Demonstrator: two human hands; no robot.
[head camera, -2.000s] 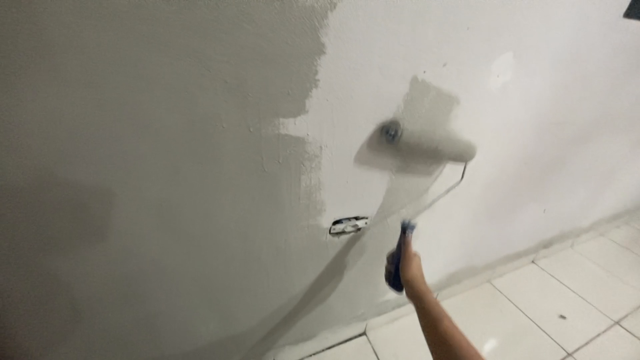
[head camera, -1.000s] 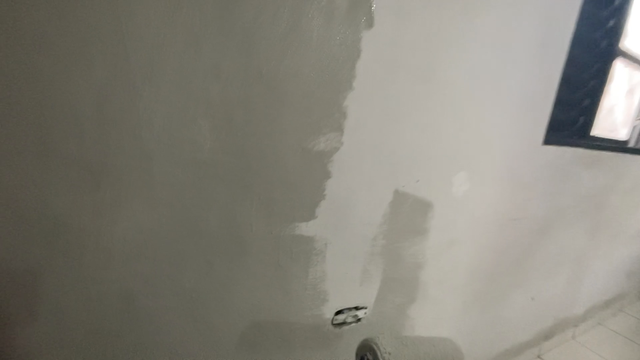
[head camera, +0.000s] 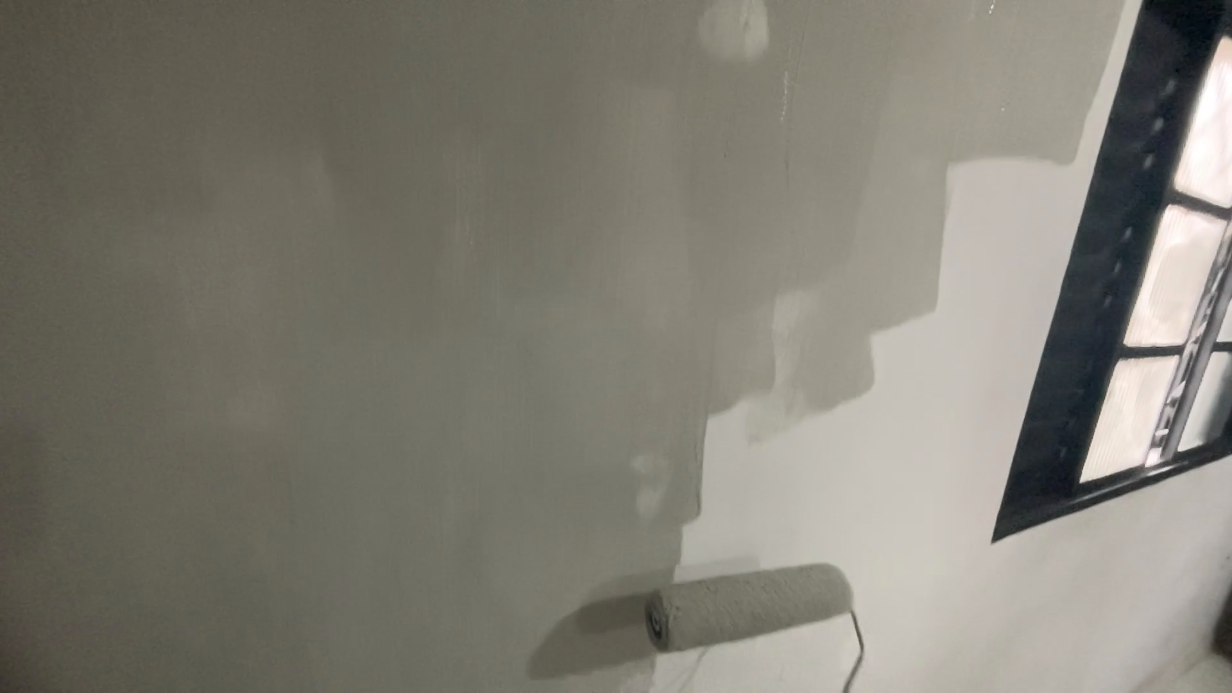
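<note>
A paint roller loaded with grey-green paint lies near the bottom of the view, at the border between the painted and the white wall. Its thin metal frame runs down out of the view at the roller's right end, and the handle is hidden below. Grey-green paint covers the left and upper part of the wall, with a stepped edge against the white wall. Paler patches show within the paint. Neither my left hand nor my right hand is in the frame.
A dark window frame with several glass panes stands at the right, slanted in the view. A narrow white strip separates its upper left side from the paint. Something dark sits at the lower right edge.
The view has swung up the wall toward the window. The roller has moved up from beside the small wall box. The hand on its handle, seen two seconds ago, has left the frame.
</note>
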